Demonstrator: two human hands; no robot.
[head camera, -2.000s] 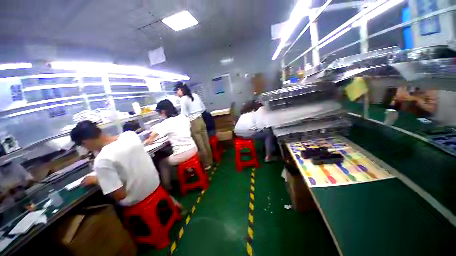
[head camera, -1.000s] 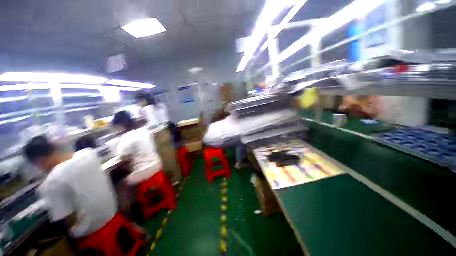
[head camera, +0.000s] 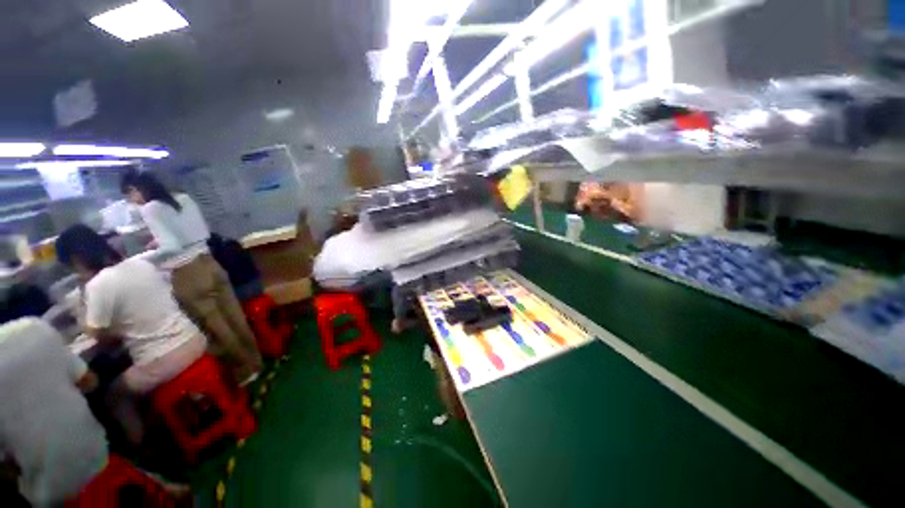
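Observation:
Neither of my hands is in view. A white sheet with rows of coloured spots (head camera: 506, 347) lies on the green bench (head camera: 615, 427) in front of me. Several dark units (head camera: 478, 313) lie together on its far half; blur hides their detail. Behind the sheet stands a wide, sagging stack of white sheets (head camera: 437, 243), with a dark ribbed layer on top.
A pale rail (head camera: 695, 392) divides the bench from the green belt. Blue-patterned sheets (head camera: 739, 268) lie beyond the belt. An overhead shelf (head camera: 685, 164) holds shiny clear items. Red stools (head camera: 344, 327) and several people in white tops are at left, beside yellow-black floor tape (head camera: 366, 427).
The view has turned right, so the bench, sheet and stack sit further left in the picture. More of the blue-patterned sheets and shelf now shows. The dark units remain on the spotted sheet.

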